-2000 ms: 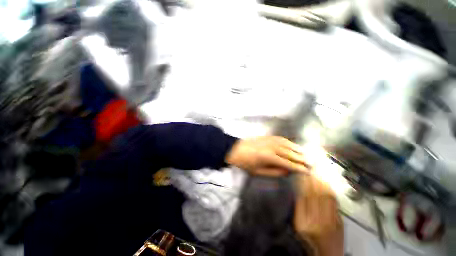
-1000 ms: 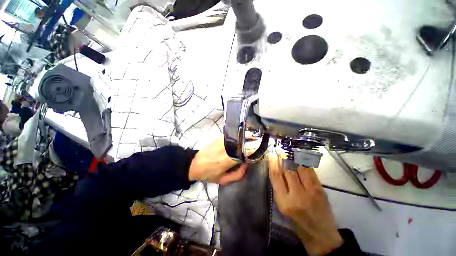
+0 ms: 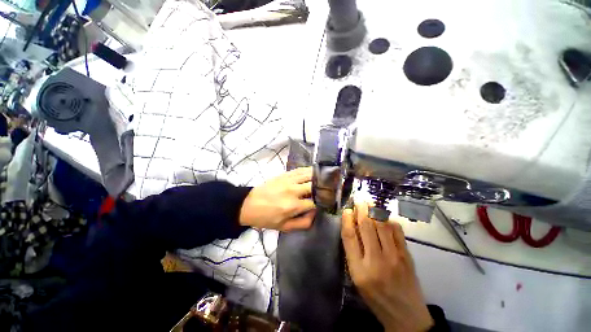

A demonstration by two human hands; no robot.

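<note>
A dark grey panel (image 3: 310, 272) runs from the needle area down over the table's front edge. The white quilted jacket body (image 3: 172, 117) with dark lines lies to its left. My left hand (image 3: 280, 202) lies on the work left of the machine head (image 3: 466, 97), its fingertips partly hidden behind the metal guard. My right hand (image 3: 382, 259) rests on the panel's right edge, fingers extended close under the head. Both hands seem to press the fabric flat. The needle and presser foot are hidden.
Red-handled scissors (image 3: 518, 228) and slim metal tweezers or snips (image 3: 459, 238) lie under the machine arm at right. A grey coiled strip (image 3: 65, 102) is at left on the white table. A shiny brown object (image 3: 217, 311) is at the bottom. Checked cloth (image 3: 32, 224) is at far left.
The view steadied from blur, then shifted, so the machine head appears further right. Both hands remain on the fabric by the needle area. Grey fabric now also shows behind the guard.
</note>
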